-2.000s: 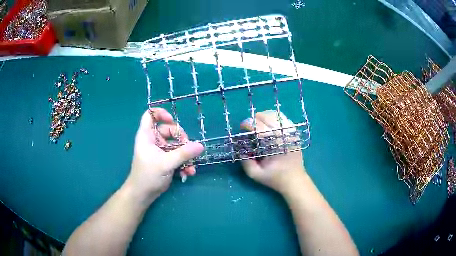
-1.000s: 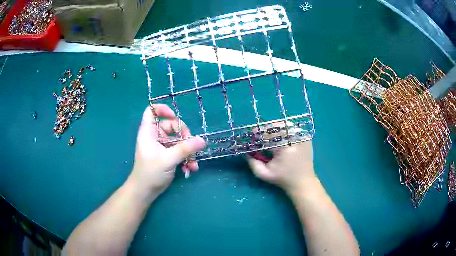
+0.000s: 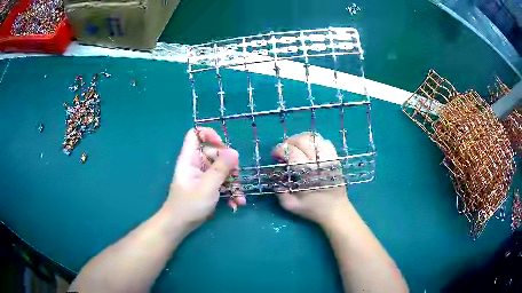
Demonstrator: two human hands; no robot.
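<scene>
A silvery sprue frame (image 3: 281, 111) is held up above the green table. Its top and bottom strips carry rows of small parts; its middle shows mostly open bars. My left hand (image 3: 201, 171) grips the frame's lower left corner, thumb in front, other fingers partly behind the bars. My right hand (image 3: 315, 177) is curled behind the lower right part of the frame, partly covered by it. The side cutters in it are hidden by the frame and fingers; a bit of red handle showed a second ago. A loose parts pile (image 3: 82, 117) lies at left.
A red tray of small parts (image 3: 35, 41) and a cardboard box (image 3: 114, 26) stand at the upper left. A coppery stack of empty runners (image 3: 478, 151) lies at right. A white strip (image 3: 389, 93) crosses the table (image 3: 131, 189). Tiny scraps lie near the front middle.
The frame and my left hand have moved to the right and a little down. My right hand has shifted slightly left and higher behind the frame's bottom strip.
</scene>
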